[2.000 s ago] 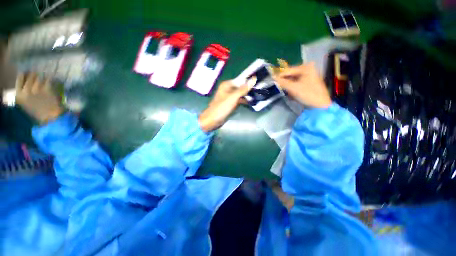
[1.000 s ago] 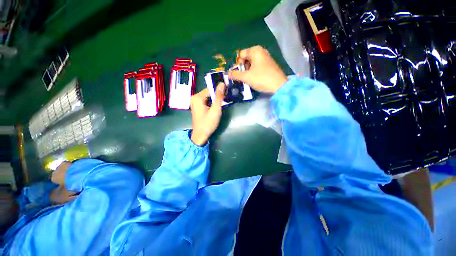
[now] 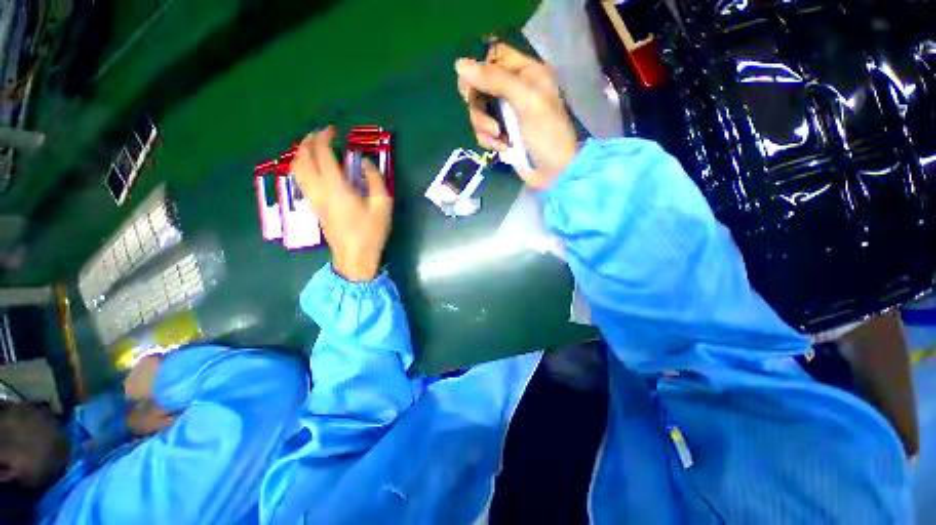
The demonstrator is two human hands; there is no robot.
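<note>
Red-rimmed phone housings with white faces lie in two stacks on the green mat. My left hand is over them, fingers spread, between the left stack and the right stack, and partly covers both. Whether its fingertips touch a housing cannot be told. A display module with a white border and a small gold flex tail lies on the mat. My right hand, above and right of it, is closed around a thin white-edged piece, mostly hidden by the fingers.
A large glossy black tray fills the right side, with a red-ended part at its near edge. A pale sheet lies beside it. Clear gridded trays and a yellow patch are at left, near another person's blue sleeve.
My left hand has let go of the display module and moved left over the housings. My right hand has moved up with a white-edged piece. A display module now lies on the mat.
</note>
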